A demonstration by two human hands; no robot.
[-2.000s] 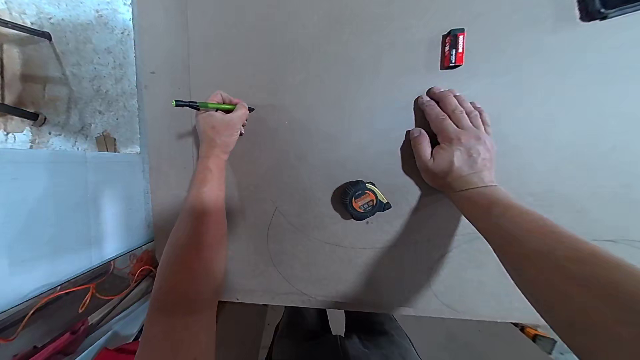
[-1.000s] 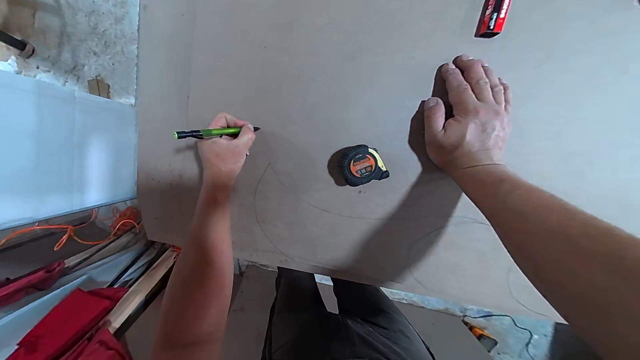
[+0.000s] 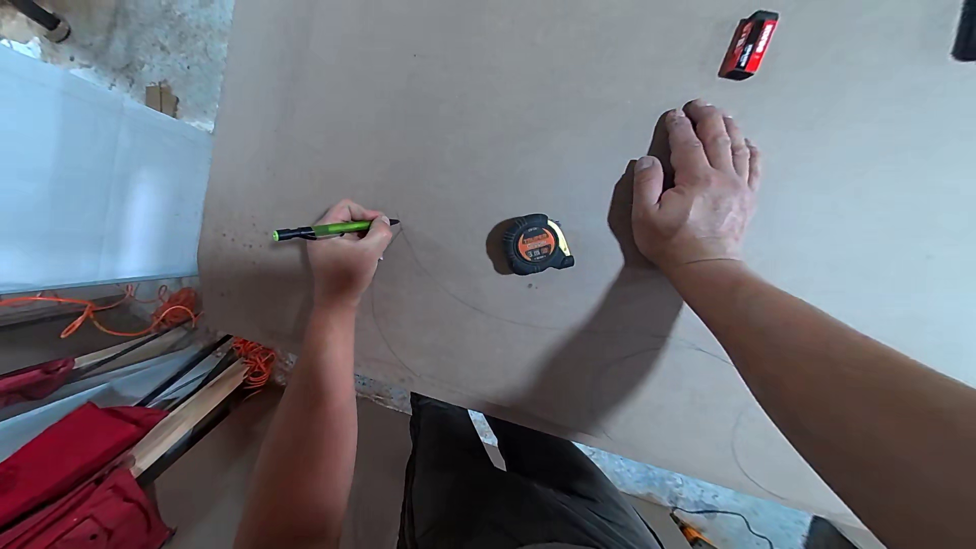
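Note:
My left hand holds a green and black mechanical pencil, its tip at the board beside the upper end of a drawn curve. Flat on the large brown board rests my right hand, fingers slightly apart, holding nothing. Between the hands lies a black and orange tape measure, its blade drawn in. A small red and black box sits just beyond my right fingertips. Thin curved pencil lines run across the near part of the board, partly under the shadow of my right arm.
A pale blue panel stands left of the board. Orange cord, wooden strips and red fabric lie at the lower left. A black object shows at the upper right edge. Below the board's near edge is an orange tool with a cable.
The view has shifted. My left hand and the pencil are now at the upper end of the drawn curve; two seconds ago they were farther from it. My right hand still rests flat.

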